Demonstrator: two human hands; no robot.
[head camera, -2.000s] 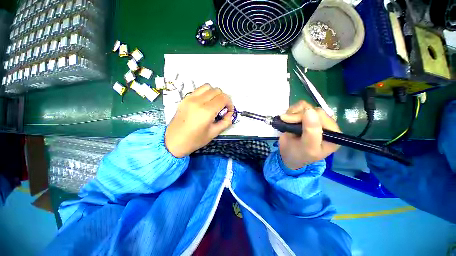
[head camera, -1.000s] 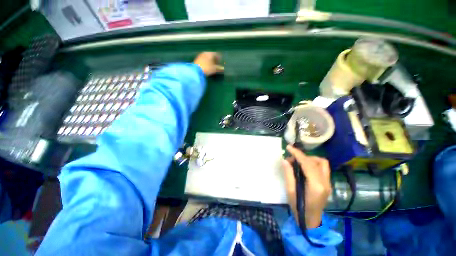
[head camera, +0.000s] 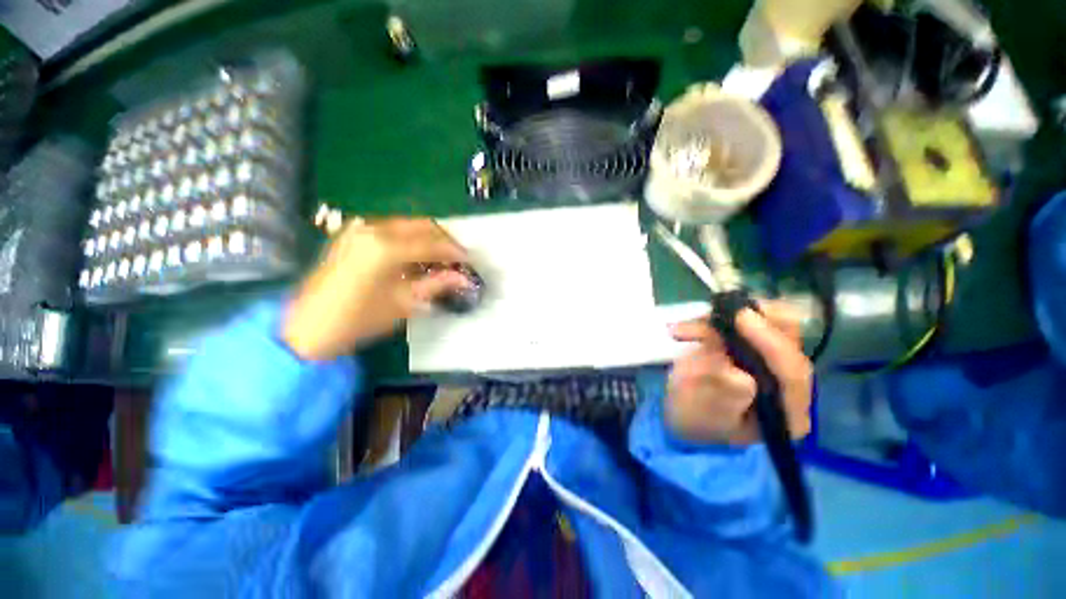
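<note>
My left hand (head camera: 372, 284) is over the left part of the white work pad (head camera: 561, 281). A small dark round piece (head camera: 458, 290), likely a ring circuit board, is at its fingertips; blur hides its details. My right hand (head camera: 742, 372) holds the black handle of the soldering iron (head camera: 766, 404), right of the pad. The iron's silver shaft points up toward the cream tip cleaner pot (head camera: 715, 152). Slim silver tweezers (head camera: 686, 255) lie right of the pad. A few small pale pieces (head camera: 329, 217) show behind my left hand.
A tray of silver-white cells (head camera: 187, 181) stands at left. The black fume fan (head camera: 569, 129) is behind the pad, with a small dark round piece (head camera: 478, 173) beside it and another (head camera: 401, 38) farther back. The blue soldering station (head camera: 818, 164) is at right. A blue sleeve (head camera: 994, 410) shows far right.
My left hand has come back from the rear of the bench to the pad, now with a dark round piece at its fingers. My right hand and iron have drawn back from the pot. The view has shifted.
</note>
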